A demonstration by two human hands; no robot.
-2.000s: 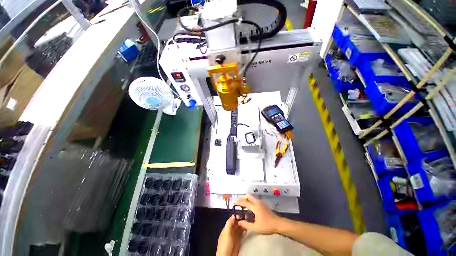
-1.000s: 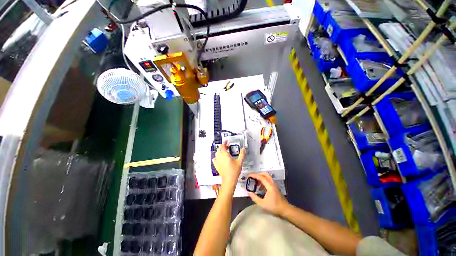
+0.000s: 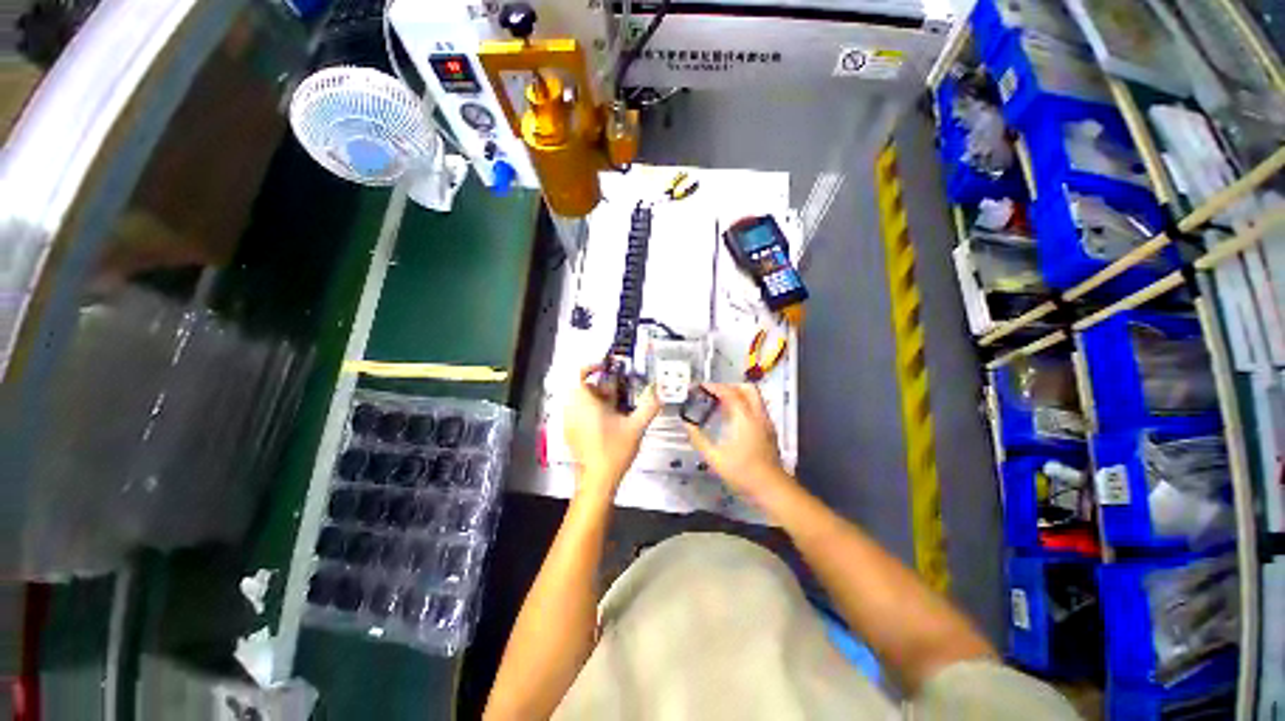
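Note:
The pale fixture (image 3: 675, 378) stands in the middle of the white machine bed, with no black housing on its seat. My left hand (image 3: 606, 427) is left of the fixture and holds a small black housing (image 3: 622, 383) in its fingertips. My right hand (image 3: 739, 434) is at the fixture's right front edge and holds another small dark housing (image 3: 699, 406). The gold press head (image 3: 562, 152) is above and behind, at the back left of the bed.
A black cable chain (image 3: 634, 282) runs behind my left hand. A handheld meter (image 3: 765, 262) and orange-handled cutters (image 3: 764, 354) lie at right. A blister tray (image 3: 412, 510) with rows of black pieces is at left. A white fan (image 3: 364, 127) and blue bins (image 3: 1149, 378) flank the machine.
The housing on the fixture is now off it, in my left hand, which has moved left. My right hand has moved forward with its housing to the fixture. The view has shifted.

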